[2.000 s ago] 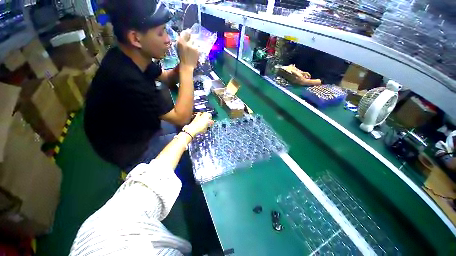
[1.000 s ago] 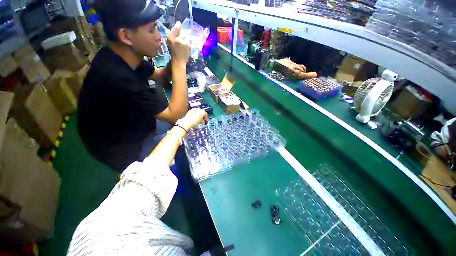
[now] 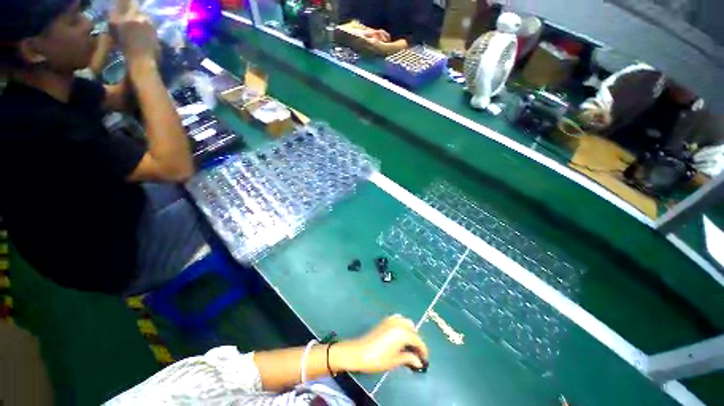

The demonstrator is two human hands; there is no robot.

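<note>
My left hand (image 3: 389, 347) reaches in from the lower left, palm down over the green bench, with its fingertips on a small black housing (image 3: 417, 362). More black housings (image 3: 384, 270) lie loose on the mat, further up. A clear, nearly invisible blister tray (image 3: 500, 277) lies to their right, across the white line. A fuller-looking blister tray (image 3: 278, 190) lies at the far left of the bench. A small pile of gold-cream pieces (image 3: 444, 327) lies beyond my left hand. My right hand is not in view; a small pale tip shows at the bottom edge.
A person in black (image 3: 71, 182) sits at the left, arms raised, by a blue stool (image 3: 198, 293). A small open cardboard box (image 3: 258, 109) stands behind the far tray. A white fan (image 3: 490, 63), a purple tray (image 3: 416, 67) and machines stand across the green belt.
My left hand has left the far blister tray and come back to the near bench, now at a black housing. The view has swung right and down, bringing the gold-cream pile into view.
</note>
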